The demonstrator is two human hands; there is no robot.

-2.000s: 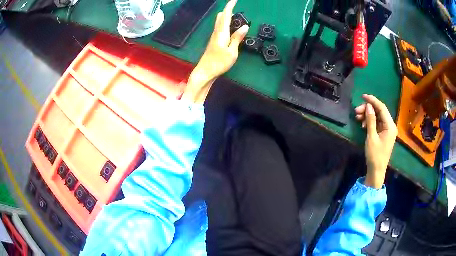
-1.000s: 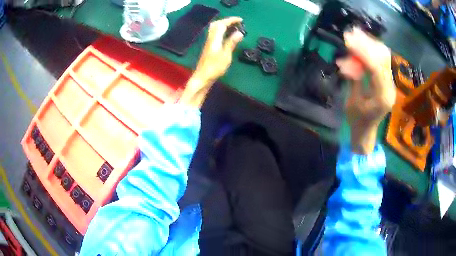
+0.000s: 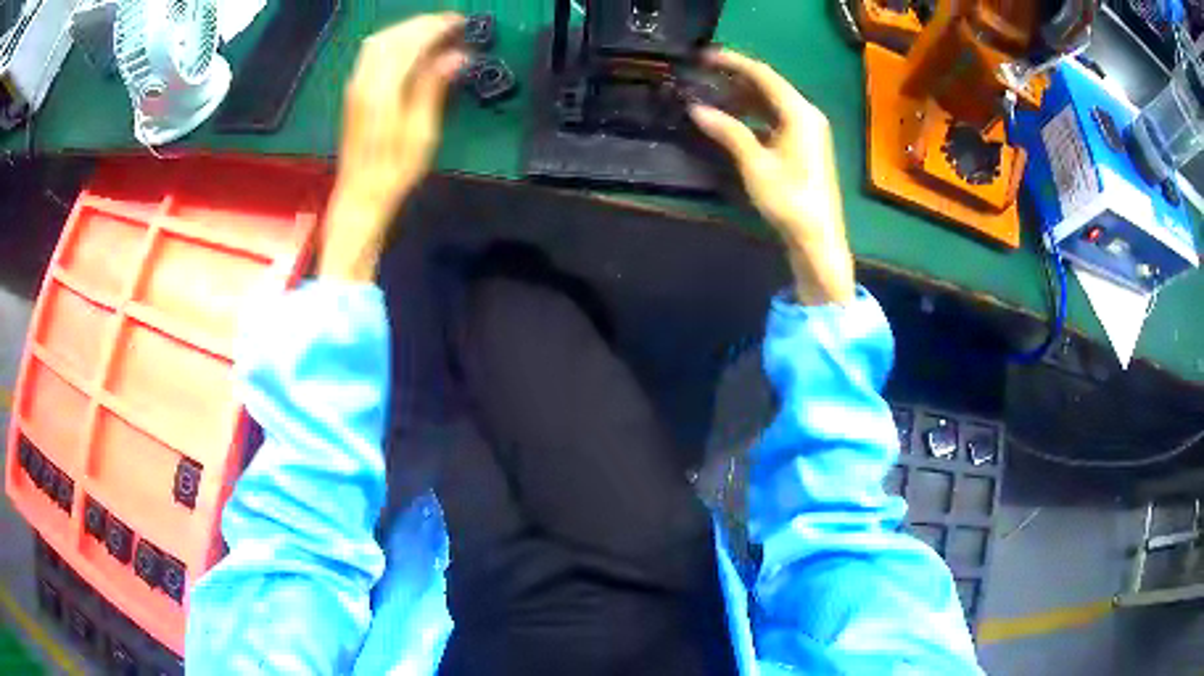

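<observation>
The black toggle press fixture (image 3: 634, 152) stands on the green mat at the top centre, its upper part cut off by the picture's edge. My right hand (image 3: 779, 145) is at its right side, thumb and index apart around a dark patch; whether that is a held module or part of the fixture is unclear. My left hand (image 3: 394, 112) is left of the fixture, slightly blurred, fingertips at the loose black modules. One module (image 3: 491, 79) lies beside its fingers and another (image 3: 481, 27) just above. Whether the left fingers hold one is hidden.
The salmon-red tray (image 3: 116, 317) at left holds several black modules in its lower pockets. A white fan (image 3: 172, 66) and a flat black rectangle (image 3: 280, 66) are at upper left. An orange fixture (image 3: 944, 145), a blue-and-white box (image 3: 1103, 172) and a dark gridded tray (image 3: 951, 495) are at right.
The view has shifted right. My right hand has gone from the red handle area to the fixture's lower right side. My left hand, earlier holding a module, is now at the loose ones.
</observation>
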